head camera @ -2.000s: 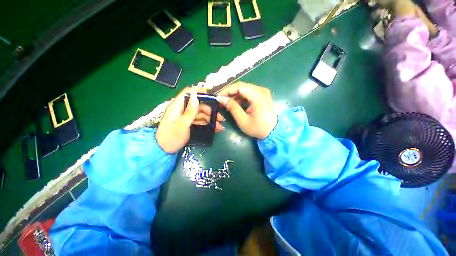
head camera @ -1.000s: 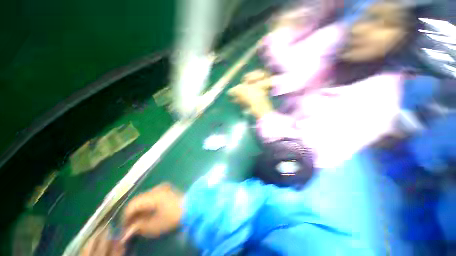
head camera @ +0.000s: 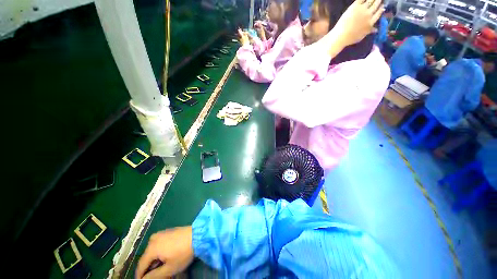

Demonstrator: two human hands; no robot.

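Observation:
My right hand (head camera: 168, 252) is at the bottom left, in a light blue sleeve, partly cut off by the lower edge. Its fingers are curled, with a dark spot between them; I cannot tell whether it holds something. My left hand is out of the picture. A separate housing (head camera: 211, 173) with a dark upper frame and pale grey lower part lies on the bench beyond my hand. Yellow-edged phone housings (head camera: 91, 230) lie on the green belt to the left.
A white post (head camera: 128, 60) with wrapped base stands at the rail (head camera: 143, 218), beside a thin yellow cord (head camera: 167, 49). A black fan (head camera: 290, 174) is beside my right forearm. A cream heap (head camera: 234, 113) lies near people in pink smocks (head camera: 332, 92). Blue stools (head camera: 422, 126) stand right.
The view has swung right and up, bringing in the post, neighbours and floor. My left hand, the housing it held with my right, and the silvery strip pile have left the picture.

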